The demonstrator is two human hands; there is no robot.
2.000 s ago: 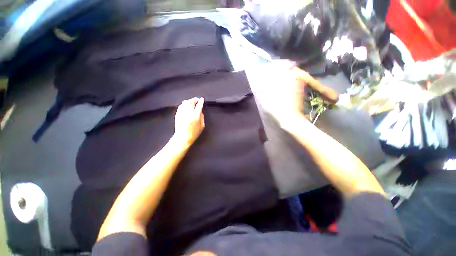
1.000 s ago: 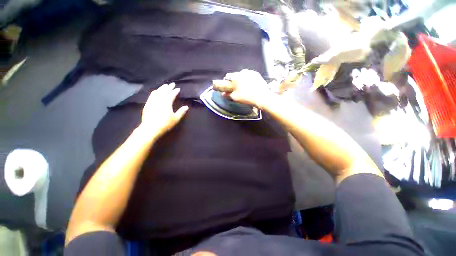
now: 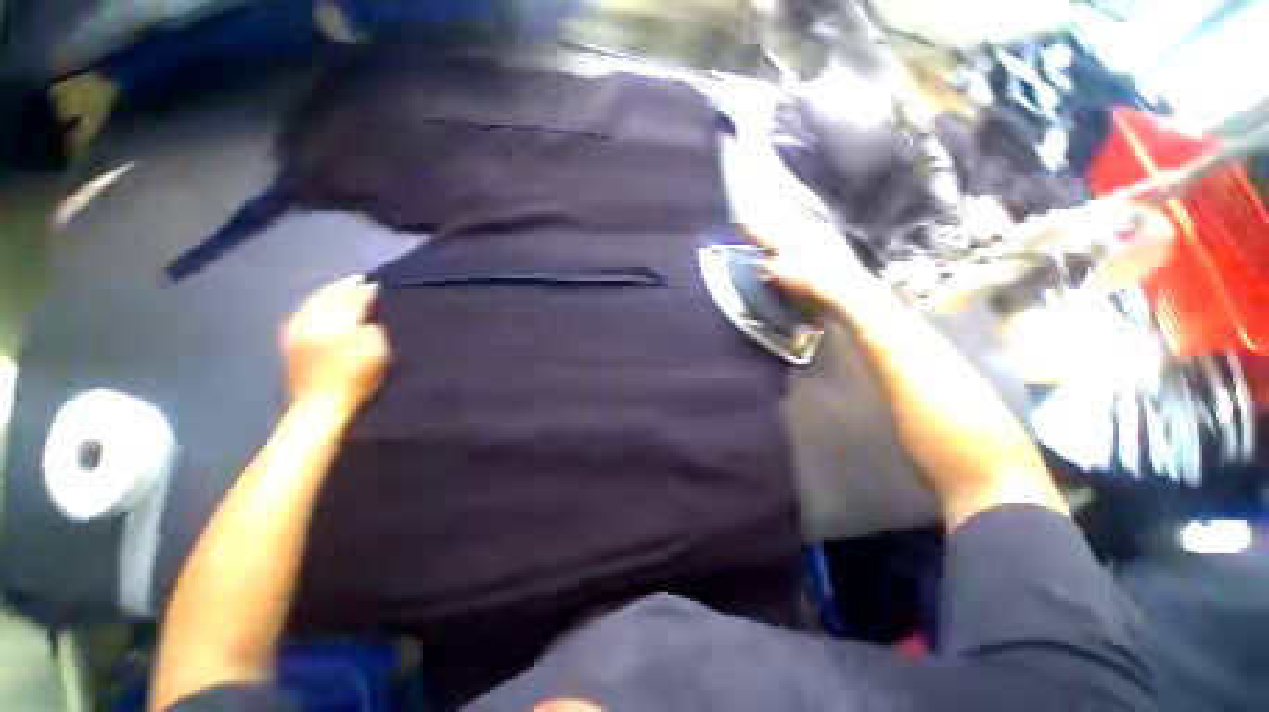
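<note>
A dark garment panel [image 3: 557, 417] lies flat in front of me, with a welt line across its upper part. The steam iron [image 3: 749, 302] stands at the panel's right edge, its pale-rimmed plate showing. My right hand [image 3: 814, 271] is closed on it; the handle is mostly hidden. My left hand [image 3: 334, 341] is at the panel's left edge, beside the left end of the welt, its fingers bent together and seeming to pinch the cloth edge. More dark panels [image 3: 501, 153] lie beyond, with a narrow strip [image 3: 230, 237] sticking out left.
A white tape roll [image 3: 109, 455] with a loose tail lies on the grey pressing table [image 3: 209, 341] at left. Black and white cut strips [image 3: 1155, 417] hang at right, near a red plastic basket [image 3: 1204, 251]. Dark crumpled cloth lies at the far right. Blue cloth lies at the far left.
The iron has moved right, from the middle of the welt area to the panel's right edge. My left hand has moved left and its fingers have closed. The welt line now lies flat and visible.
</note>
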